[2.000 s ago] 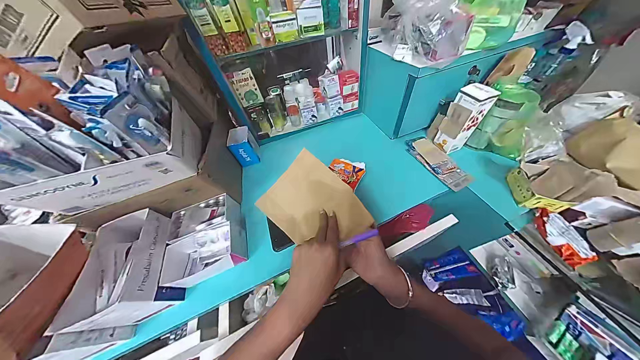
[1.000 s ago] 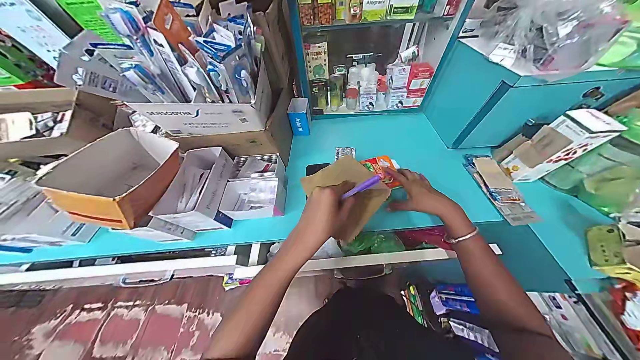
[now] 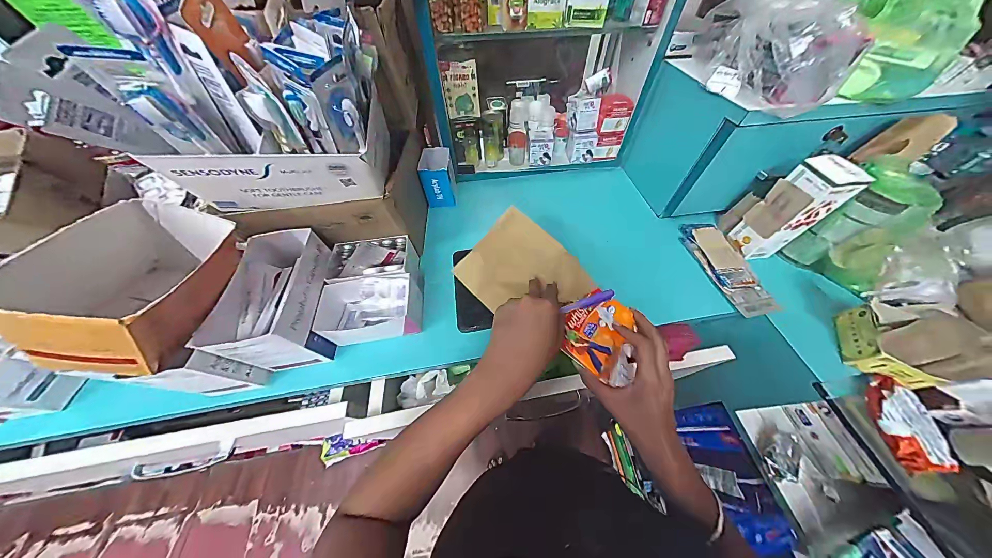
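The orange packet (image 3: 595, 333), with a picture on its front, is in my right hand (image 3: 639, 364), the thumb below it and fingers at its right edge. My left hand (image 3: 527, 329) rests at the lower right part of a brown paper bag (image 3: 523, 260). A purple pen (image 3: 587, 301) sticks out of that hand to the right, across the top of the packet. Under the bag's left corner lies a dark flat object (image 3: 470, 310), partly covered, on the turquoise counter (image 3: 589, 213).
Boxes crowd the left, among them a toothbrush carton (image 3: 279, 182), an open cardboard box (image 3: 116, 310) and a divided white box (image 3: 372, 306). A small blue box (image 3: 438, 178) stands before a glass display case. Flat packets (image 3: 728, 267) lie at right. An open drawer (image 3: 387, 418) runs below the counter edge.
My right hand has taken hold of the orange packet, which lay on the counter before. One second ago my left hand held the pen over the brown bag; the bag now lies flat.
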